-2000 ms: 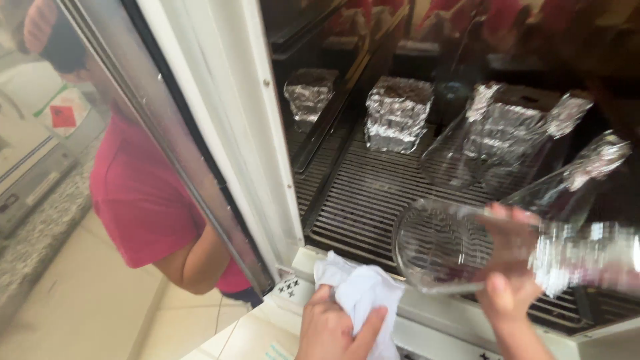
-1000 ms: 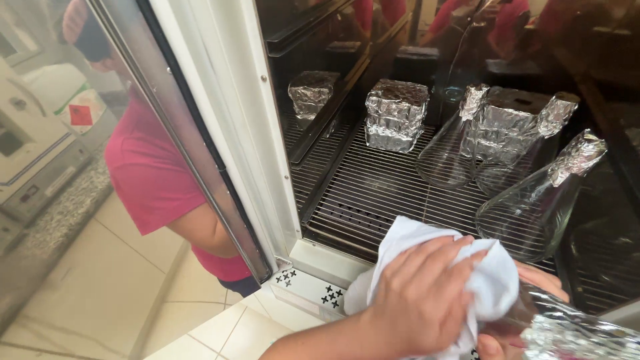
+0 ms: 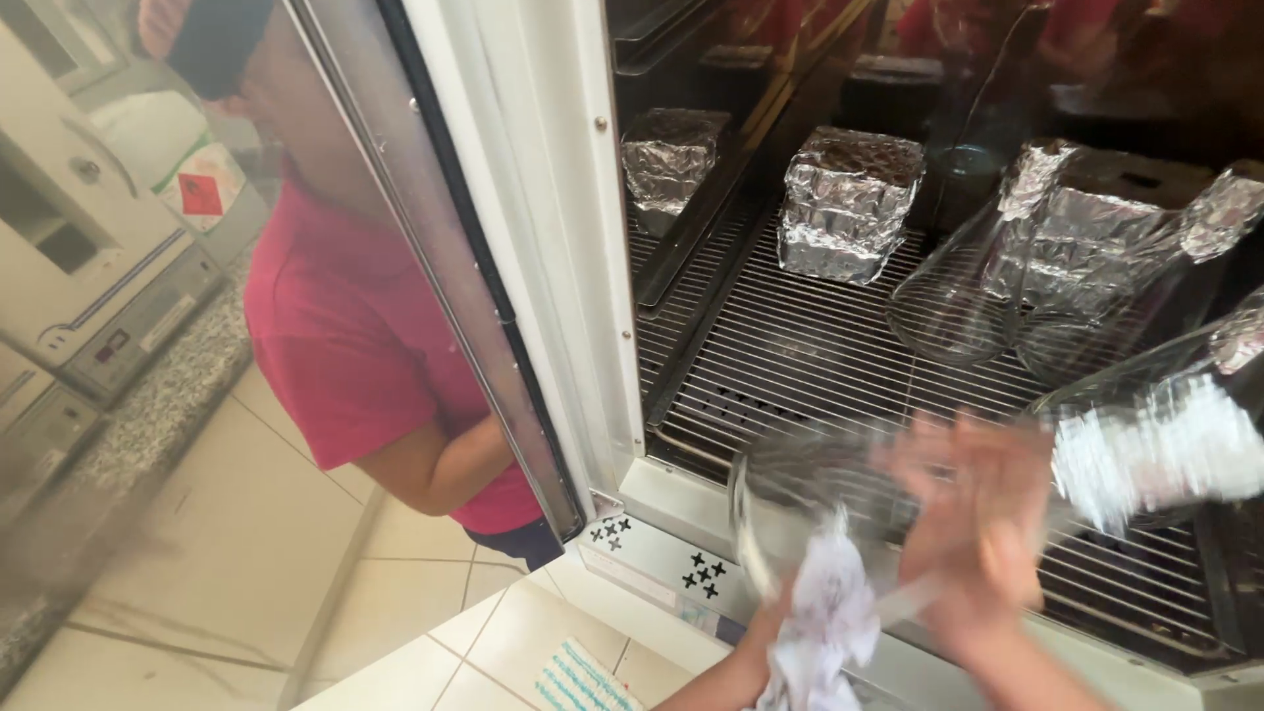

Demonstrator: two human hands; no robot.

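Note:
A clear glass flask with a foil-wrapped neck is tilted sideways at the cabinet's front edge, its base to the left and its foil to the right. My right hand, blurred by motion, grips it around the middle. Below the base, my left hand is closed on a crumpled white cloth, which partly hides the fingers. Behind them, more foil-capped conical flasks stand on the wire rack, near a foil-wrapped block and a larger one.
The cabinet's white frame and open glass door are at the left. A person in a pink shirt shows in the door glass, beside a granite counter. A blue-striped cloth lies at the bottom.
One second ago the white cloth covered part of the flask under my left hand. Now the cloth is below the flask's base, and the flask and my right hand are more exposed, nearer the rack.

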